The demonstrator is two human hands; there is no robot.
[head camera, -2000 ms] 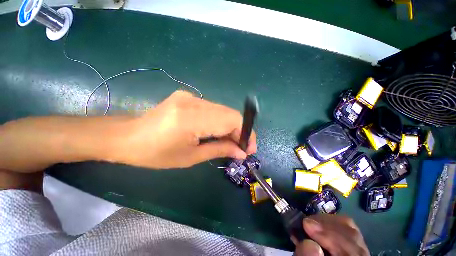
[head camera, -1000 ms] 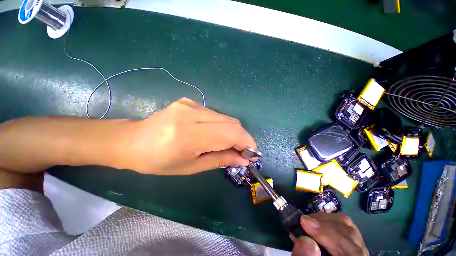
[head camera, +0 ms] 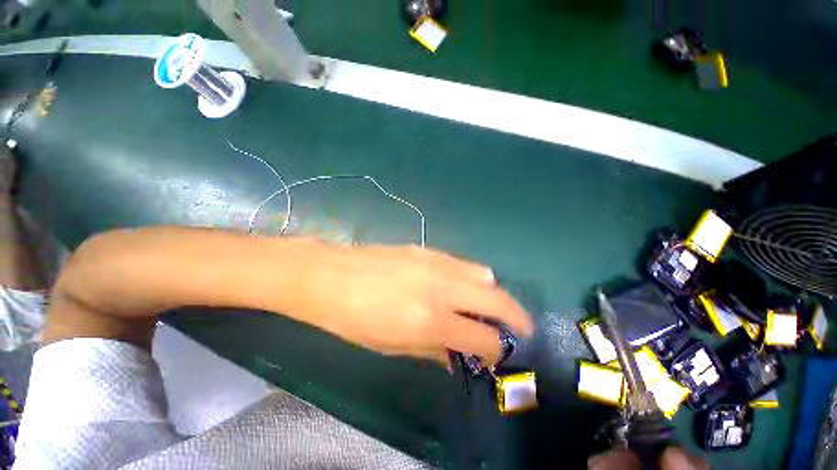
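My left hand (head camera: pixel 413 298) reaches in from the left, slightly blurred, its fingers around a small black housing (head camera: pixel 482 356) that they partly cover. A yellow-edged battery (head camera: pixel 518 392) lies beside this housing. No tweezers show. My right hand (head camera: pixel 647 459), cut off by the bottom edge, holds the soldering iron (head camera: pixel 628 363). The iron's blurred metal barrel points up, in front of the pile and apart from the housing. Solder wire (head camera: pixel 367 177) curls across the green mat (head camera: pixel 514 211) and passes behind my left hand.
A pile of black housings (head camera: pixel 699 369) and yellow-edged batteries (head camera: pixel 601 382) lies at right, near a round fan guard (head camera: pixel 798 248) and a blue holder (head camera: pixel 812 404). A solder spool (head camera: pixel 200 77) stands upper left. Beyond the pale rail (head camera: pixel 477 112) lie two units (head camera: pixel 428 33). A person's arm (head camera: pixel 11 229) shows far left.
The view has shifted, so the bench appears lower and further right. The iron has moved right, away from the housing. My left fingers have spread over the housing, and the dark tool no longer shows.
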